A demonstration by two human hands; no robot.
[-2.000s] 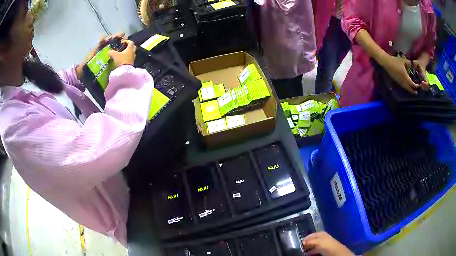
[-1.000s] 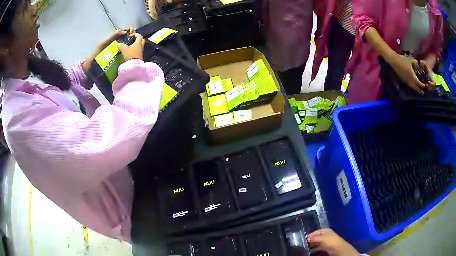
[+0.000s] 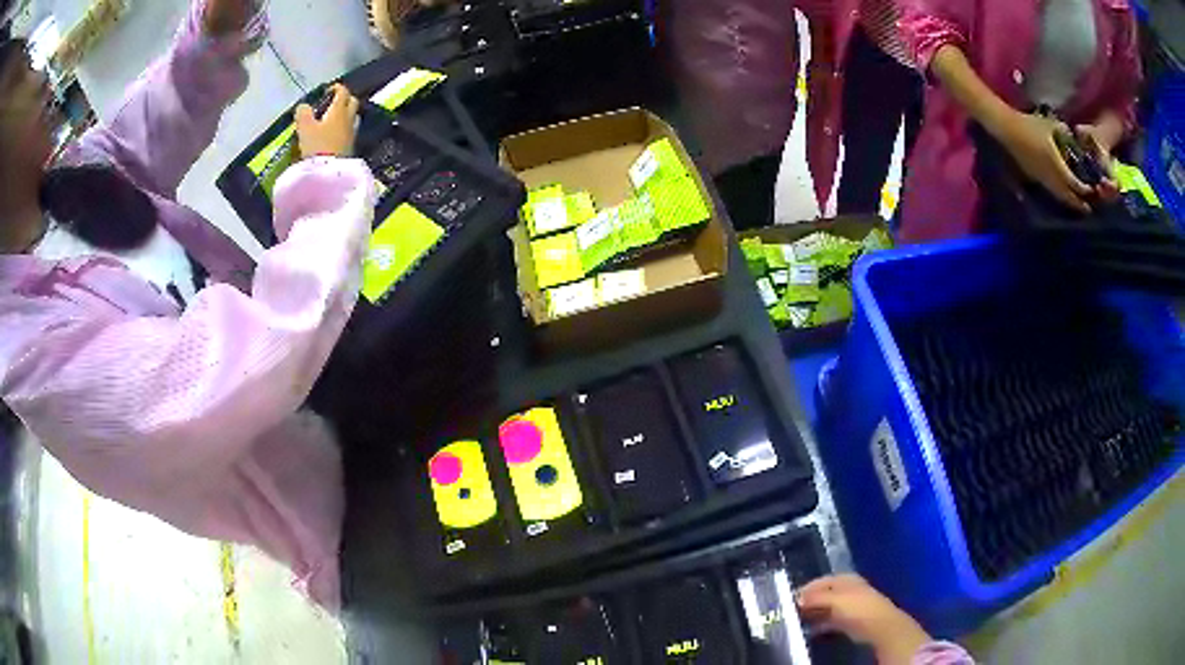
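Note:
My right hand (image 3: 858,613) is at the lower right, its fingertips at the right edge of a smartphone (image 3: 769,617) in the nearer phone tray (image 3: 816,556), which the bottom edge cuts off. Whether it grips the phone cannot be told. That phone shows a small logo and glare. The farther phone tray (image 3: 572,572) holds several phones. Its two left phones show bright yellow screens with magenta circles, one on the far left (image 3: 465,500) and one beside it (image 3: 548,487). The two right phones (image 3: 637,448) are dark with small logos. My left hand is not in view.
An open carton (image 3: 624,325) of green cards (image 3: 669,195) stands beyond the trays. A second box of green pieces (image 3: 812,279) and a blue crate (image 3: 910,390) with black ribbed rows are at the right. A person in pink handles a tray (image 3: 481,208) at left; others stand at the back.
The two left phones in the farther tray have changed from small logos to yellow and magenta screens. Logos now show in the nearer tray. The person at left has raised one arm.

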